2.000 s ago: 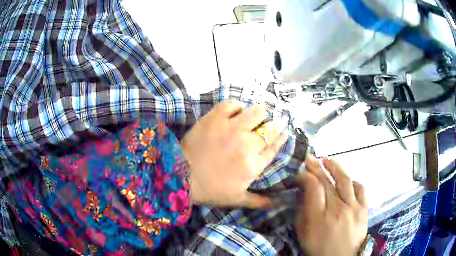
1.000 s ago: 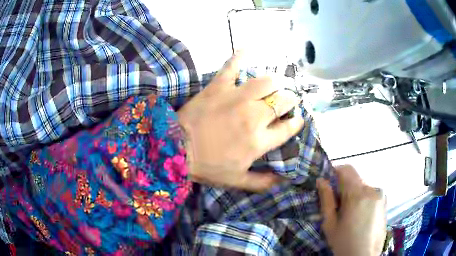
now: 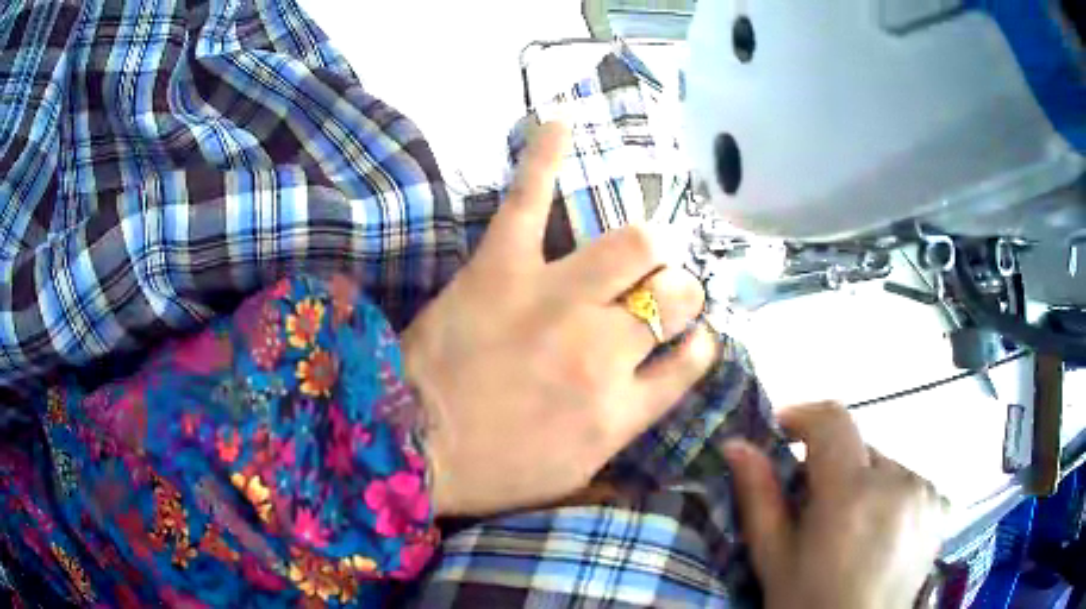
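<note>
The plaid garment [image 3: 214, 226] in brown-black, white and blue checks spreads from the upper left to under the machine head. My left hand [image 3: 560, 345], with a yellow ring, lies flat on the cloth left of the needle area, index finger pointing up the picture. My right hand [image 3: 834, 512] is at the lower right, thumb and fingers closed on the cloth's edge, slightly blurred. A flap of the cloth shows past my left fingertips on the bed. The sewing machine head [image 3: 881, 119] is white with a blue stripe. The needle tip cannot be made out.
Metal machine parts [image 3: 822, 264] sit below the head. A dark pointed tool tip [image 3: 988, 383] shows on the white bed [image 3: 929, 416] at right. A brown-rimmed edge [image 3: 1044, 428] stands beyond it. Blue crate parts [image 3: 1010, 553] are at the lower right.
More plaid cloth now shows on the bed past my left fingers. My right hand has moved right and down from two seconds ago, still at the cloth. The view has shifted.
</note>
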